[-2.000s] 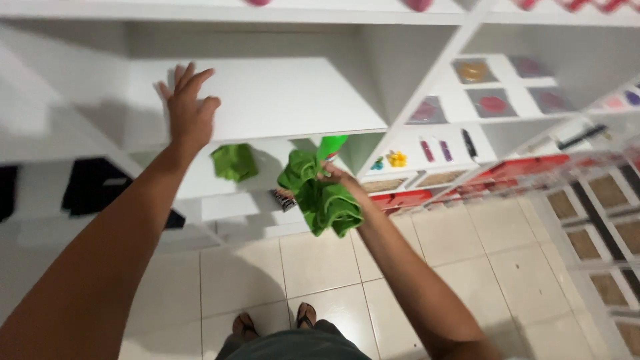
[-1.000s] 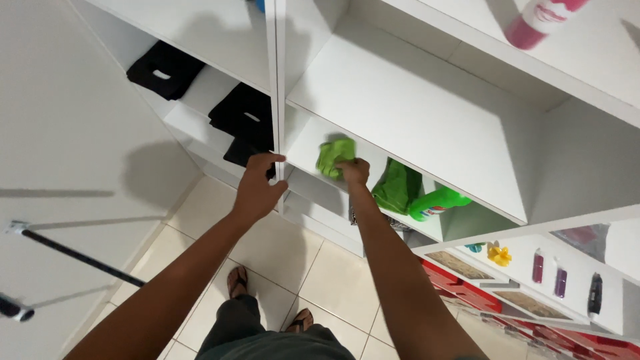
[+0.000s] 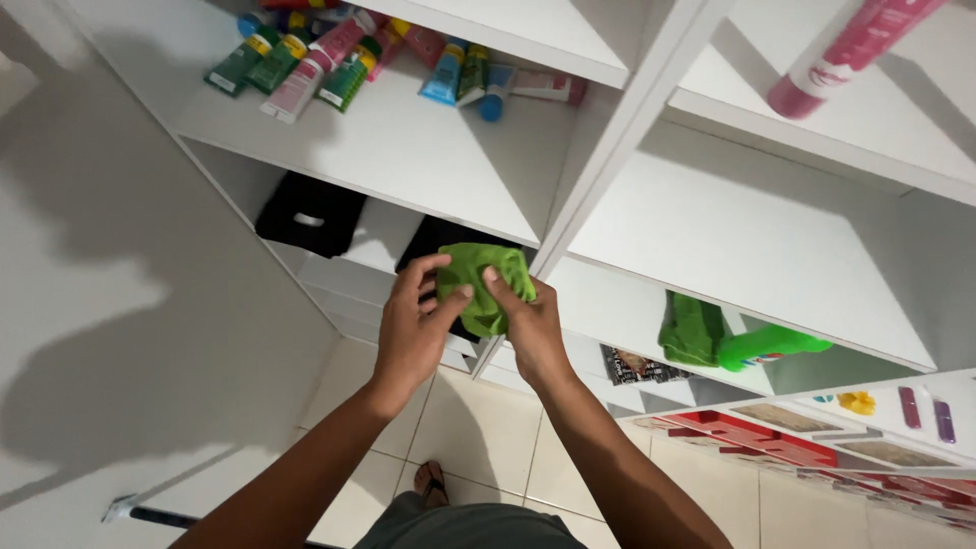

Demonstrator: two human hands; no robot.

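Both my hands hold a folded green cloth [image 3: 484,286] in front of the shelving. My left hand [image 3: 418,324] grips its left edge, thumb on top, while my right hand [image 3: 531,320] has its right side with the thumb pressed on the face. Behind the cloth lies a stack of black fabric [image 3: 438,236], partly hidden. Another green cloth [image 3: 692,328] rests on the lower right shelf, touching a bright green plastic bottle [image 3: 774,347] that lies on its side.
Several tubes [image 3: 293,76] lie on the upper left shelf, above folded black fabric [image 3: 311,217]. A pink bottle [image 3: 846,57] is on the upper right shelf. Dark printed packets [image 3: 637,366] sit low down. A vertical divider [image 3: 610,152] separates the bays. A red tray [image 3: 751,438] is at lower right.
The right hand was on the green cloth at the lower shelf; the cloth is now up between both hands. The left hand, free before, now holds it too. The view has shifted left.
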